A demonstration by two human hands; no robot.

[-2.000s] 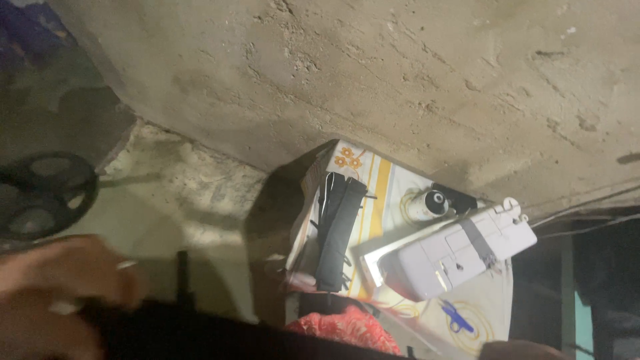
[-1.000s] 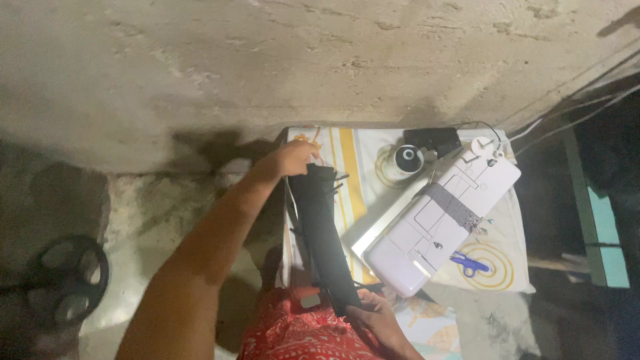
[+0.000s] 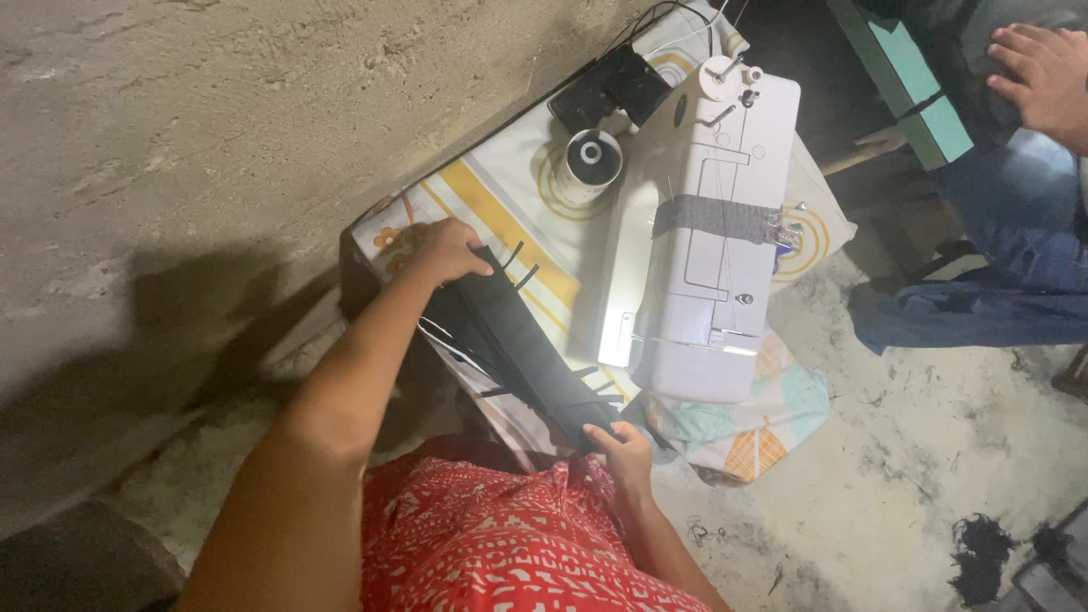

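A folded strip of black fabric with several thin black straps along its edges lies slantwise at the near left edge of the table. My left hand grips its upper left end between thumb and fingers. At its lower right end, close to my red patterned clothing, my right hand pinches the fabric. To the right stands a white sewing machine with a grey band wrapped around it. A spool of dark thread in a white container stands behind the strip, to the left of the machine.
A black object with cables lies at the table's back. A rough wall borders the left side. At the right are another person's hand and jeans, near a green bar. Patterned cloth hangs below the machine; black scraps lie on the floor.
The view has turned and shifted right, bringing the other person's hand into sight. Both my hands still hold the ends of the black strip, as one second ago.
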